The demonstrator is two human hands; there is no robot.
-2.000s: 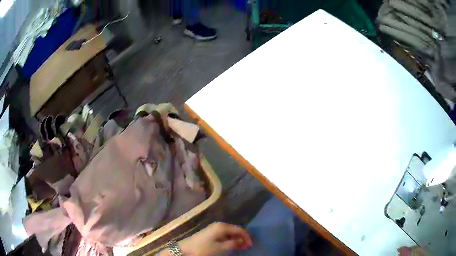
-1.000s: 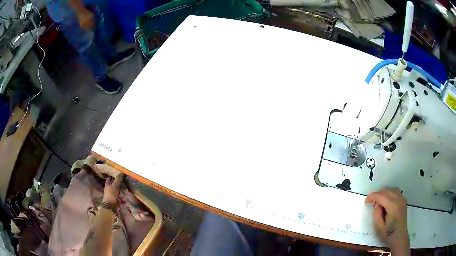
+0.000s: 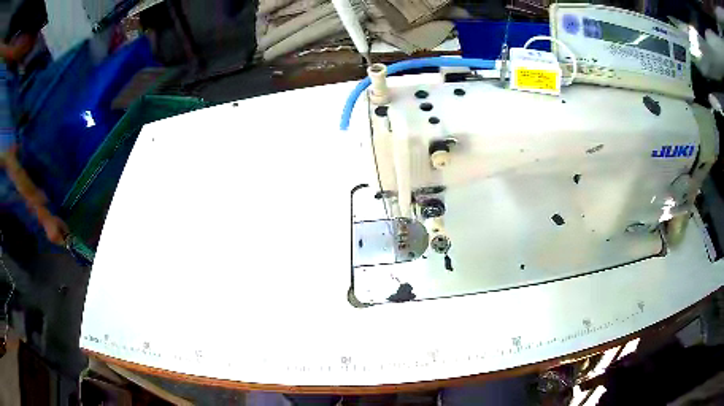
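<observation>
No hand of mine shows in the picture now. The white JUKI sewing machine [image 3: 508, 174] stands on the right half of the white sewing table [image 3: 230, 238]. Its needle-plate area [image 3: 375, 243] lies left of the presser foot and needle [image 3: 403, 236], which are small and partly blurred. No cloth is seen under the needle. Tension knobs [image 3: 439, 243] sit at the head front.
A blue tube [image 3: 421, 63] curves behind the machine head to a white box with a yellow label [image 3: 535, 79]. The control panel [image 3: 627, 49] is at top right. Beige bundles [image 3: 317, 28] lie behind. A person's arm [image 3: 32, 194] reaches to a green crate [image 3: 119, 151] at left.
The view has swung right to the machine. Both my hands, one at the basket cloth and one on the table a second ago, are out of the picture. The basket cloth has left view.
</observation>
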